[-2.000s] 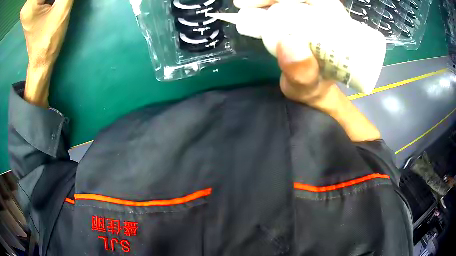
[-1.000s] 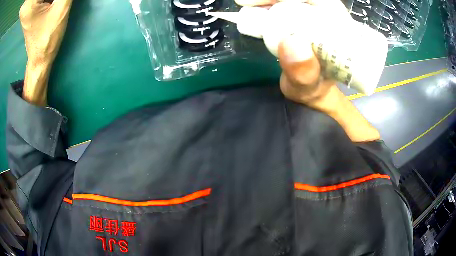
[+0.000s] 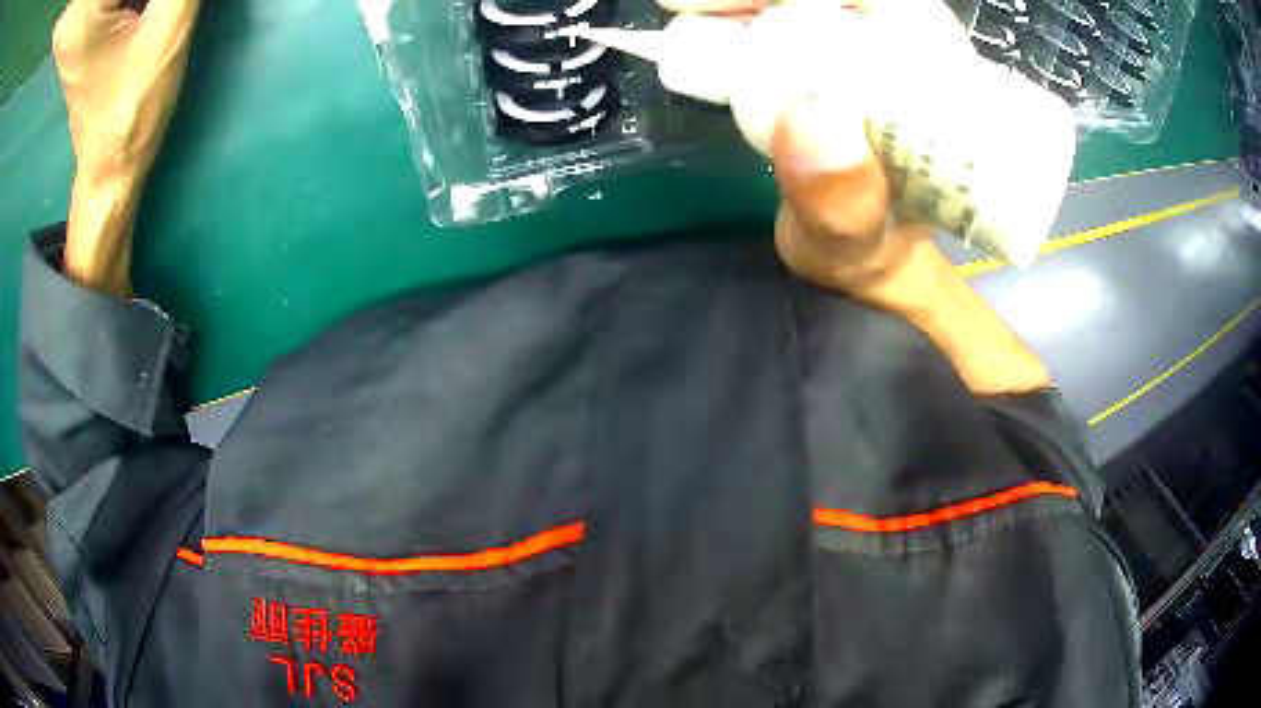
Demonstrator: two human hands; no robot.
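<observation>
My right hand (image 3: 837,194) is closed around a white glue bottle (image 3: 954,118) with a printed label, held on its side. Its thin nozzle points left, and the tip is over a column of glossy black curved parts (image 3: 550,111) with bright arcs. Whether the tip touches a part I cannot tell. The parts sit in a clear blister tray (image 3: 477,198), cut off by the top edge. My left hand (image 3: 125,69) is at the upper left, cut off by the top edge; a small dark bit shows at its fingers, and its grip cannot be made out.
A second clear tray (image 3: 1137,127) with rows of black parts lies at the upper right behind the bottle. Both trays are on the green bench mat (image 3: 297,263). Grey floor (image 3: 1065,311) with yellow lines shows at the right. Dark cluttered items are at the lower right.
The nozzle tip has shifted slightly left and up over the black parts. My left hand has hardly moved.
</observation>
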